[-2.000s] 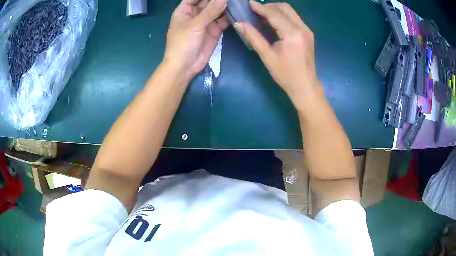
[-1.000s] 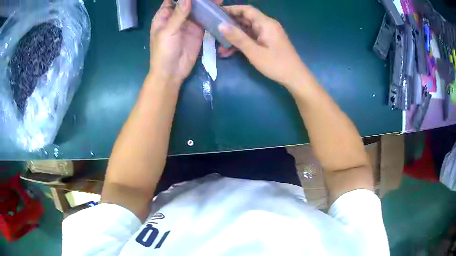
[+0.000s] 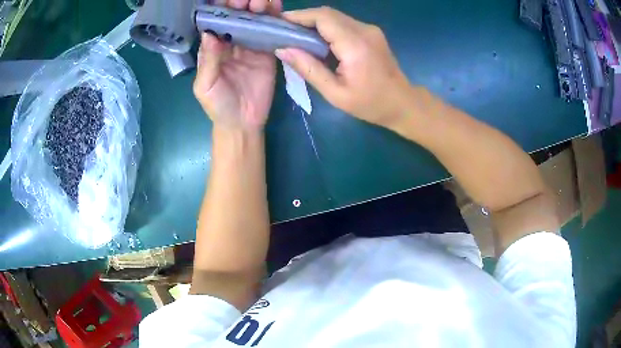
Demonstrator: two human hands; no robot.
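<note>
A grey handheld fan unit (image 3: 262, 32) is held across the top of the view, its handle pointing right and its round head (image 3: 162, 30) at the left. My left hand (image 3: 238, 78) is under the handle near the head, with the thumb at small dark openings on it. My right hand (image 3: 354, 64) grips the right end of the handle between thumb and fingers. Part of the left fingers is cut off by the top edge.
A clear plastic bag (image 3: 112, 197) of small dark parts lies at left. A white strip (image 3: 297, 90) and a tiny white ring (image 3: 296, 202) lie mid-bench. Grey shells (image 3: 566, 51) are piled at right. A red stool (image 3: 95, 316) stands below.
The view has swung left. The handle is now nearly level instead of slanting, and the round head shows beside it. Both hands still hold the handle.
</note>
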